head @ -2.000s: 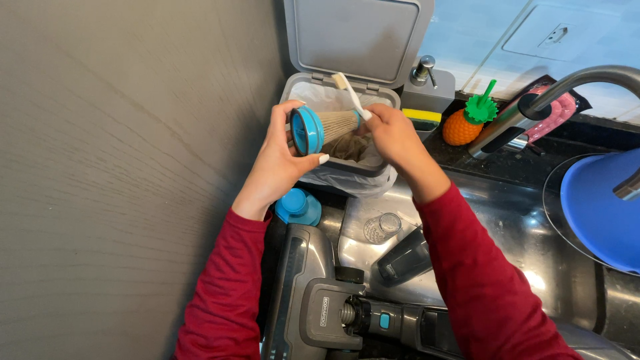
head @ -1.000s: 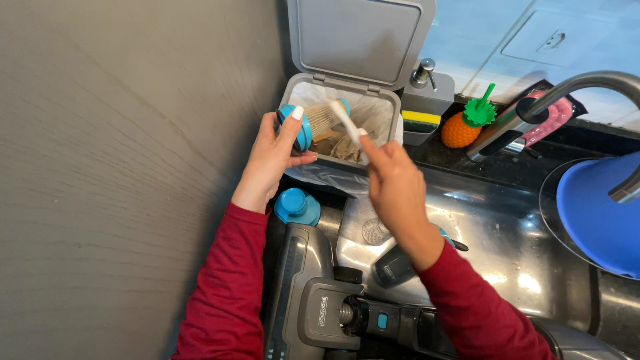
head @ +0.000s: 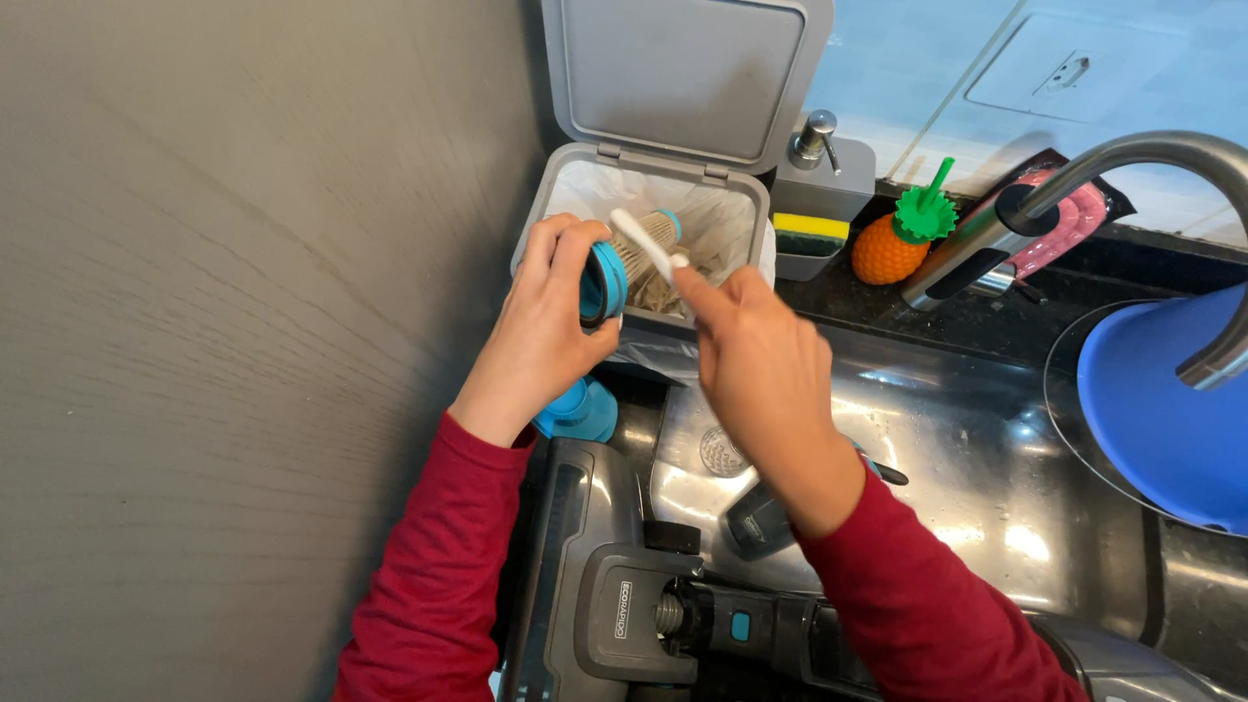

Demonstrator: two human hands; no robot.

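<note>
My left hand grips the blue rim of a pleated vacuum filter, which lies tilted over the open grey bin lined with a white bag. A white toothbrush is in my right hand; its head is over the pleats, but blur hides whether it touches them. Greyish debris lies in the bin below. A blue plastic part stands below my left wrist.
The vacuum cleaner head lies nearest me. A dark cup rests on the steel sink surface. Behind are a soap dispenser, a sponge, an orange pineapple-shaped container and a faucet. At right sits a blue basin.
The toothbrush has swung from upright beside the filter to slanting over its pleats. My right hand has moved down and toward me. The filter's far end now points more into the bin.
</note>
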